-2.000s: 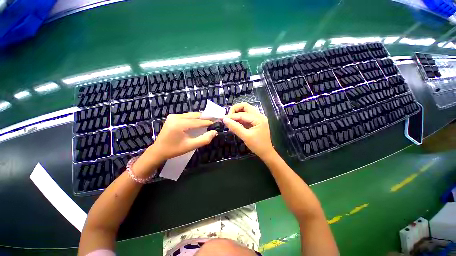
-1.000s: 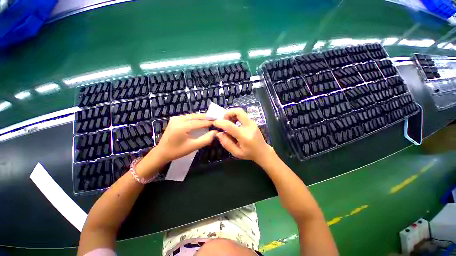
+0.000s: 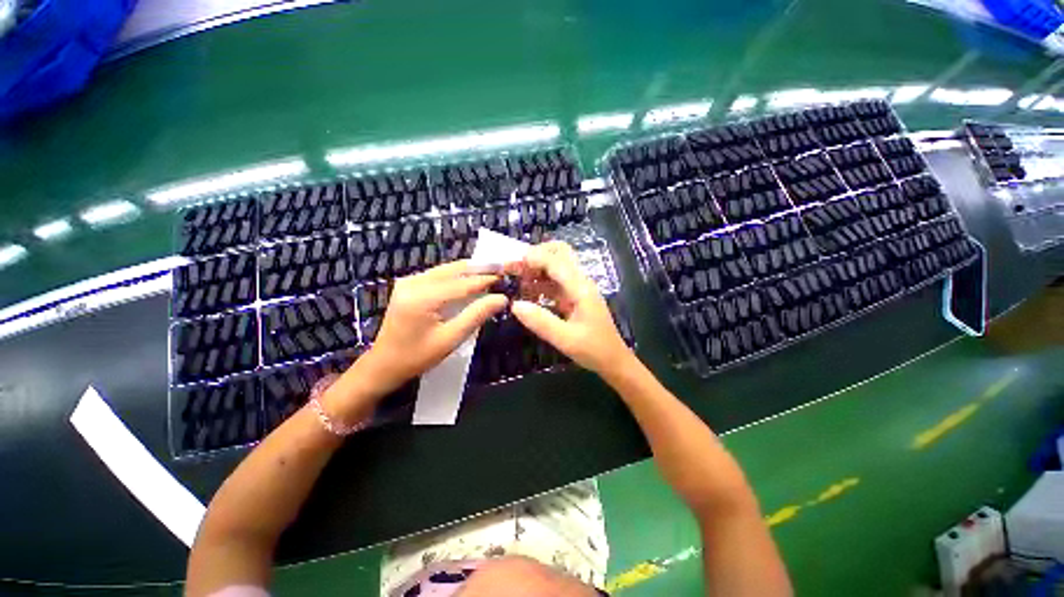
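Observation:
My left hand (image 3: 429, 313) holds a white label strip (image 3: 443, 391), whose lower end hangs below the hand and whose upper end shows above the fingertips. A small black part (image 3: 509, 286) is between the fingertips of both hands. My right hand (image 3: 566, 306) touches it with thumb and fingers; whether it holds a sticker is too small to tell. Both hands are over the blister tray (image 3: 174, 402), filled with black parts in slanted rows. A silvery pocket (image 3: 597, 262) shows at its right end, partly hidden by my right hand.
A second blister tray (image 3: 704, 364) full of black parts lies to the right. Another tray (image 3: 1044, 201) is at the far right. A dark flat object with a pale rim (image 3: 966, 297) touches the second tray's corner. A spare white strip (image 3: 134, 469) lies at the left.
The strip's lower end has swung to the right and hangs more upright. My right hand's fingers have opened from the closer pinch of a second ago, and the black part shows more clearly.

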